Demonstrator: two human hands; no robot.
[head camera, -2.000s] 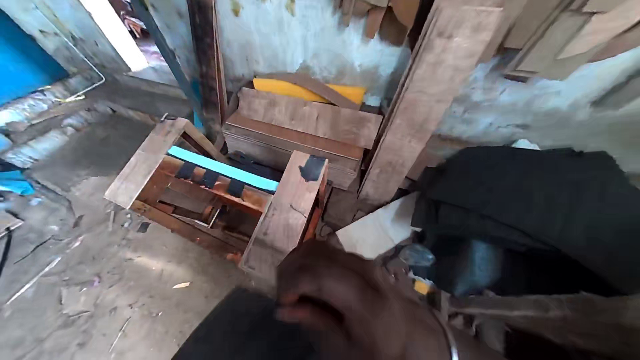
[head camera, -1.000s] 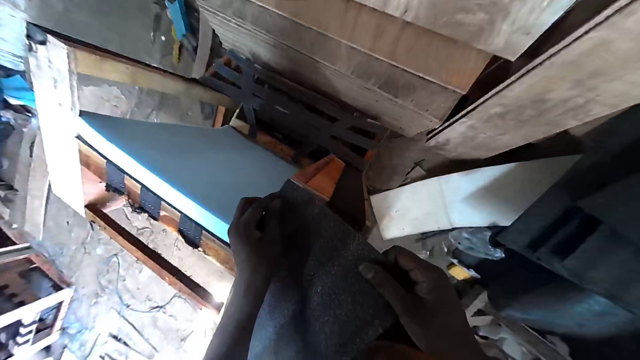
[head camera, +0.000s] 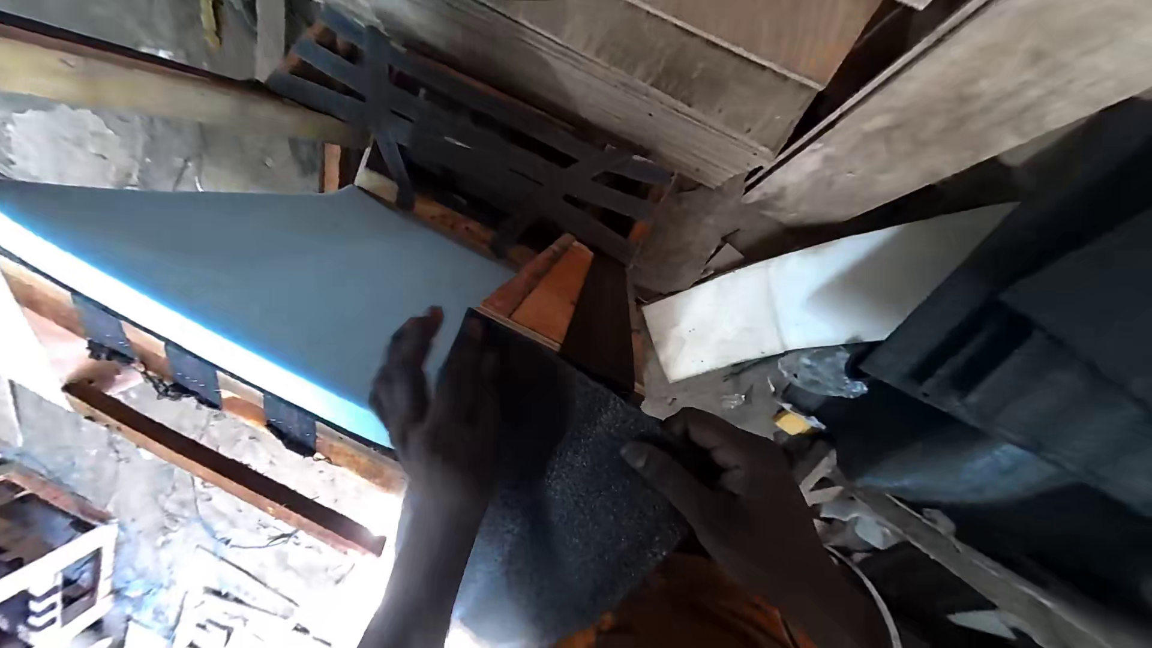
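A dark speckled sheet [head camera: 576, 477] lies over the near arm of a wooden seat frame [head camera: 225, 468], its far edge along the frame's wooden corner [head camera: 549, 297]. My left hand [head camera: 441, 405] rests on the sheet's left side near that corner, fingers apart. At the sheet's right edge, my right hand [head camera: 720, 486] pinches it between thumb and fingers. A blue-grey foam pad [head camera: 270, 279] covers the seat, left of my left hand, with black webbing straps [head camera: 193, 371] on the rail below it. The sheet's underside is hidden.
Crossed black webbing [head camera: 540, 180] spans the frame's back side. Wooden boards [head camera: 648, 81] are stacked beyond it. To the right are a white board [head camera: 810, 288], a crumpled clear plastic piece [head camera: 823, 371] and dark material [head camera: 1062, 360]. A small wooden frame [head camera: 63, 576] is at lower left.
The view has moved much closer to the seat frame since the earliest frame. Since one second ago, my left hand has loosened from its curled hold at the sheet's edge; my right hand stays at the right edge.
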